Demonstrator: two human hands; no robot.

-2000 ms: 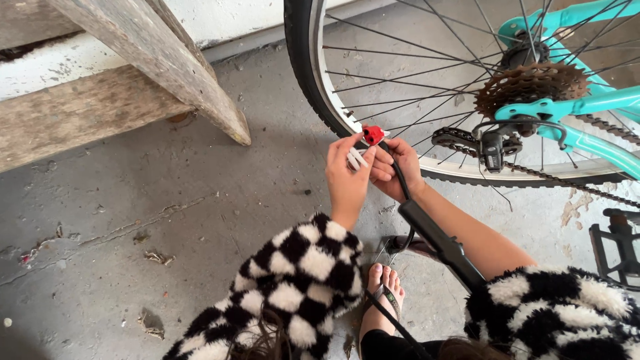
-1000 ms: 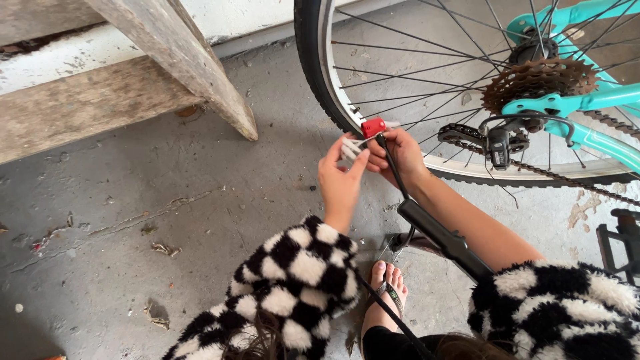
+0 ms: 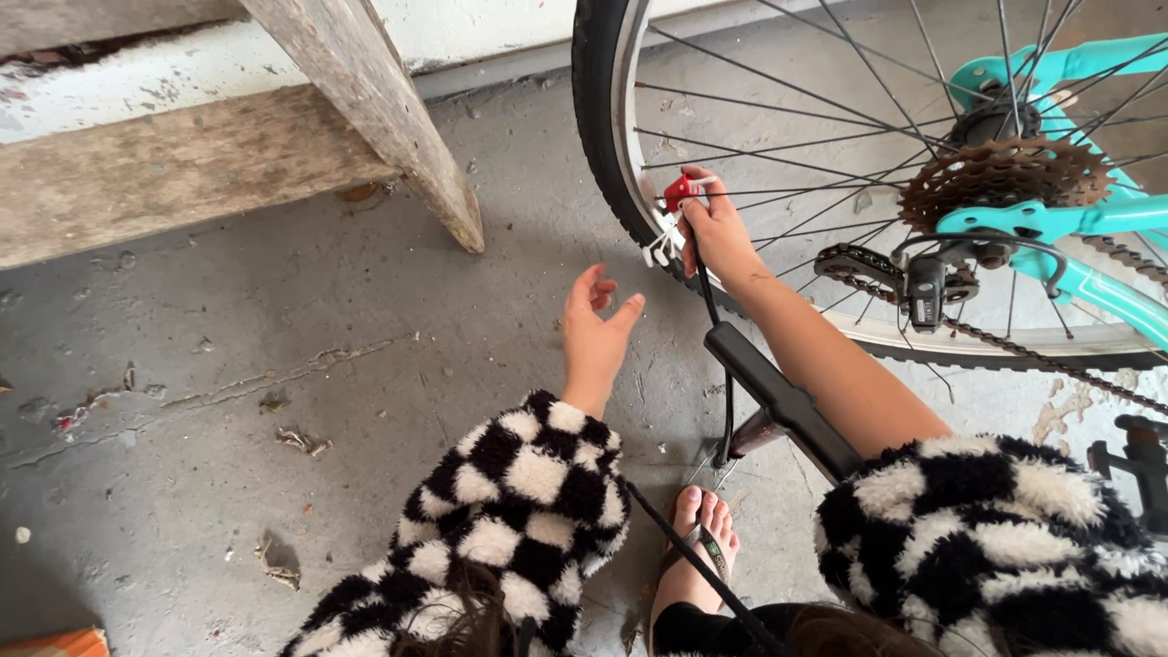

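Observation:
My right hand (image 3: 716,228) holds a red pump head (image 3: 682,192) on a black hose (image 3: 707,292), close to the rim of a bicycle wheel (image 3: 630,137). Small white pieces (image 3: 663,246) on thin strands dangle beside the fingers and against the tyre. My left hand (image 3: 598,333), empty with fingers apart, is over the concrete floor, left of the hose. A floor pump with a black handle (image 3: 771,388) stands below my right forearm. Whether the pump head touches the valve cannot be told.
The teal bicycle frame (image 3: 1109,219), rusty rear sprockets (image 3: 1013,178), derailleur (image 3: 926,287) and chain are at the right. Weathered wooden steps (image 3: 401,128) stand at upper left. My sandalled foot (image 3: 698,557) is beside the pump; dry leaves (image 3: 278,561) lie on the floor.
My left hand has come away from the white pieces and the red pump head, moving down and left. My right hand still holds the pump head, and the white pieces now hang loose.

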